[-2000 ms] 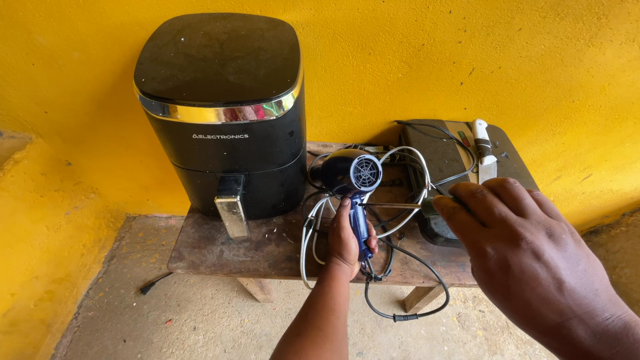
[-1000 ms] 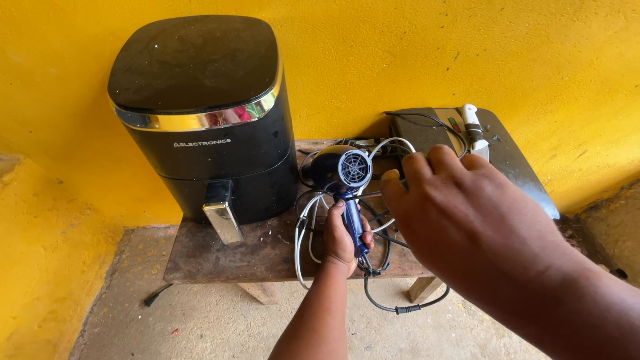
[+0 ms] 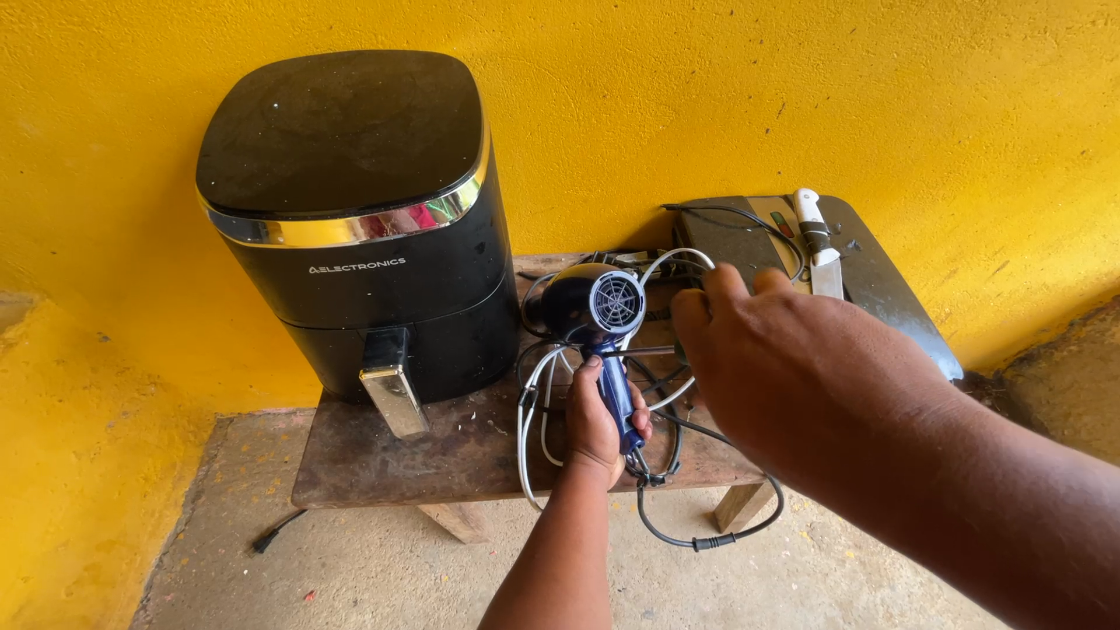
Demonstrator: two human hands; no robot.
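A dark blue hair dryer (image 3: 577,302) is held upright by its handle in my left hand (image 3: 604,416), its round grille facing me. My right hand (image 3: 779,350) is closed around the handle of a screwdriver; most of that handle is hidden by the fingers. The screwdriver's thin metal shaft (image 3: 649,351) points left and meets the top of the dryer's handle, just below the grille. Whether its tip sits in a screw I cannot tell. White and black cables (image 3: 528,437) loop behind and below the dryer.
On the wooden bench (image 3: 394,472), a black air fryer (image 3: 367,227) stands at the left. A dark flat appliance (image 3: 884,262) at the right bears a knife (image 3: 818,241) with a white handle. A black cable (image 3: 717,542) hangs over the front edge. The yellow wall rises behind.
Since the oldest frame, my right hand has shifted left, closer to the hair dryer, and its grip on the screwdriver has turned. The left hand still holds the dryer's handle.
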